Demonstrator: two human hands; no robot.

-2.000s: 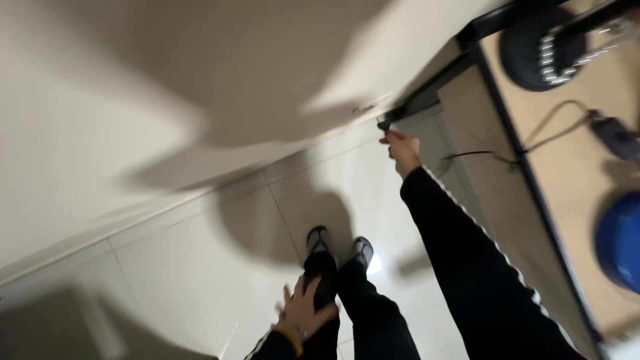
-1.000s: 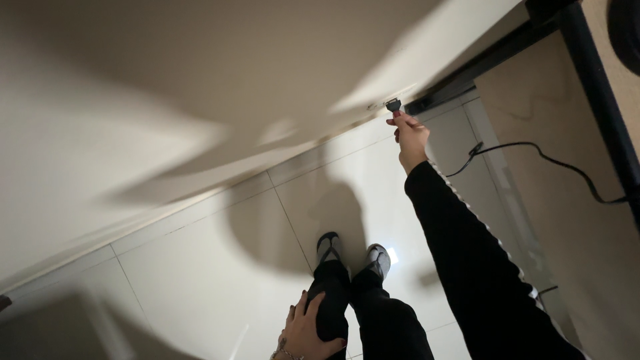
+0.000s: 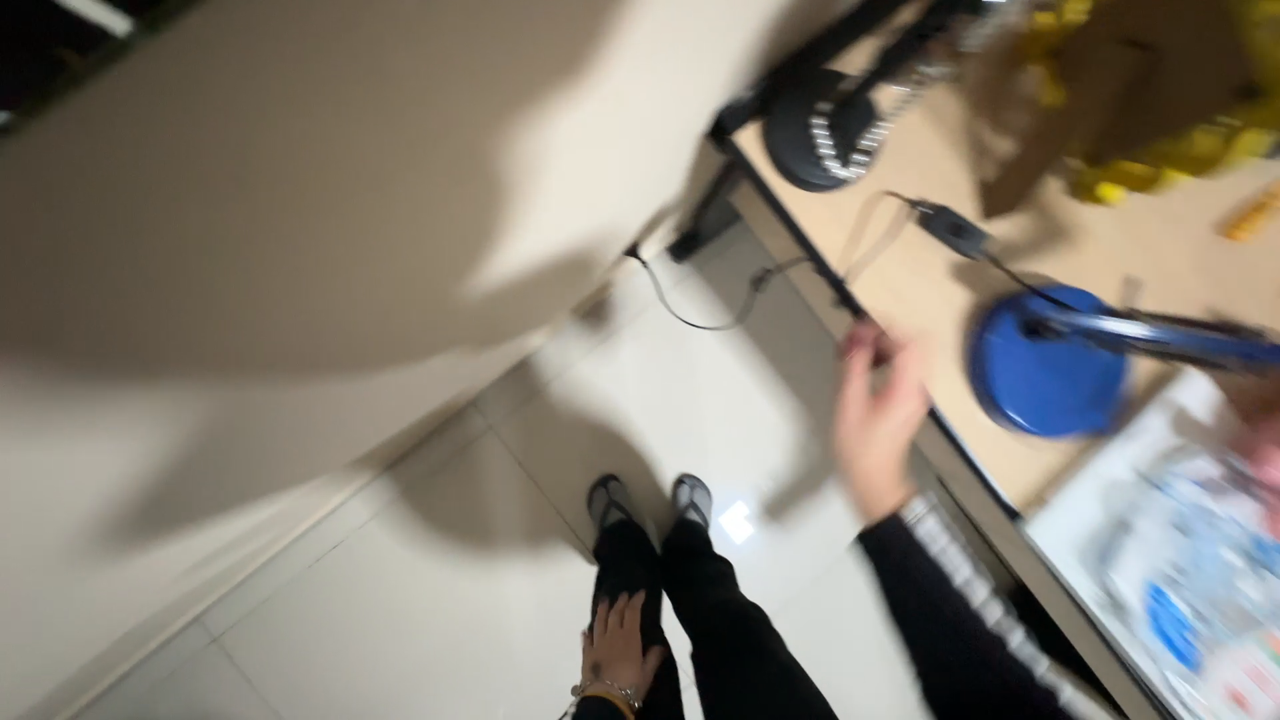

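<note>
My right hand [image 3: 880, 420] is at the edge of the wooden desk [image 3: 980, 470], fingers bent and blurred; whether it holds anything cannot be told. Resting on my thigh, my left hand [image 3: 615, 645] has its fingers spread and holds nothing. A black plug [image 3: 632, 252] sits low at the wall, with a black cable [image 3: 700, 327] running from it toward the desk. On the desktop an in-line cable box [image 3: 952, 230] lies between a round black base [image 3: 820, 130] and the round blue base [image 3: 1050, 362] of a lamp-like stand.
The wall [image 3: 300, 200] fills the left side, above a tiled floor [image 3: 400, 600]. A black metal desk leg [image 3: 705, 212] stands near the wall. On the desk are a brown and yellow bag-like item [image 3: 1130, 100] and, at the lower right, a white surface with blurred plastic packaging [image 3: 1150, 540].
My right hand has moved from the plug by the wall to the desk edge, and the plug now shows without a hand on it. The view has swung toward the desk.
</note>
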